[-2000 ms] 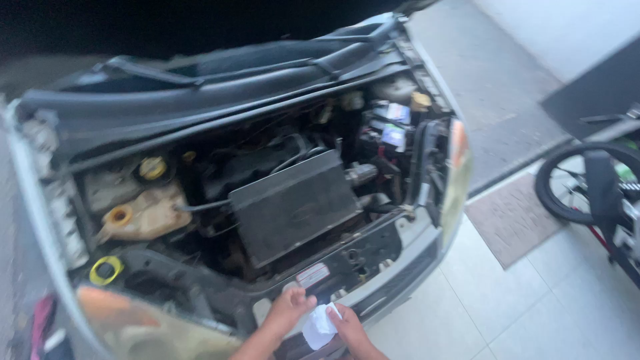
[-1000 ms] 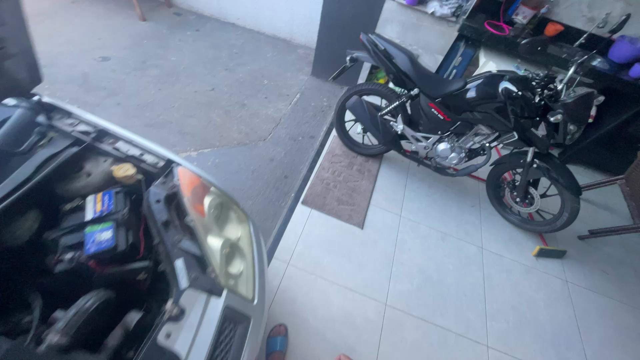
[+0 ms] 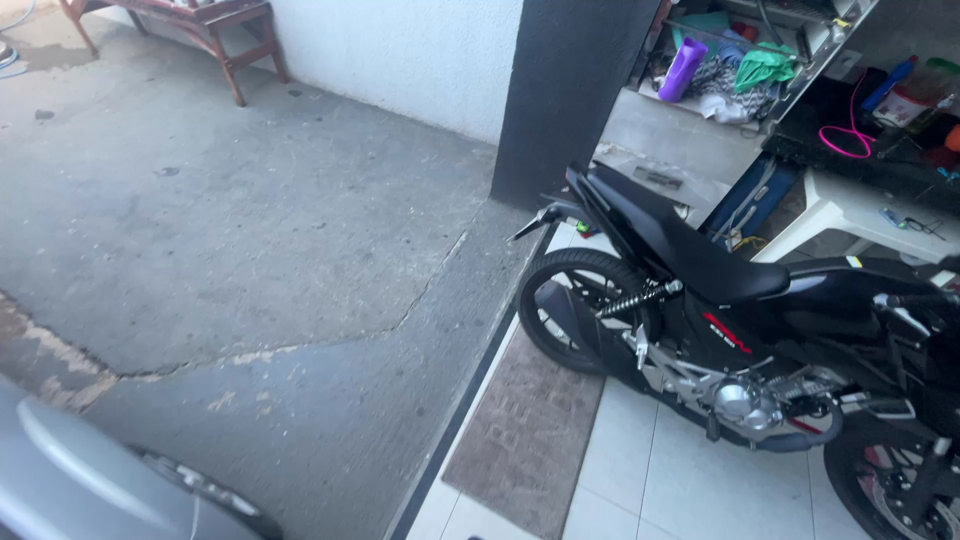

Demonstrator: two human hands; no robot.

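Note:
Neither of my hands shows in the head view now, so what they hold is hidden. A silver car's body (image 3: 90, 465) fills the lower left corner, with part of a wheel (image 3: 217, 491) under it. On the right a black motorcycle (image 3: 697, 322) stands on white floor tiles, its rear wheel at the edge of a brown doormat (image 3: 525, 435) that bears raised writing.
A dark pillar (image 3: 570, 97) rises behind the motorcycle. Cloths and a purple container (image 3: 682, 69) lie on a shelf. A white plastic chair (image 3: 847, 217) stands under a dark counter (image 3: 810, 150). A wooden bench (image 3: 217, 34) is at the upper left, on grey concrete.
The view has swung right, away from the open engine bay. Two seconds ago both my hands were at the car's front edge with a white piece of material; now they are out of view.

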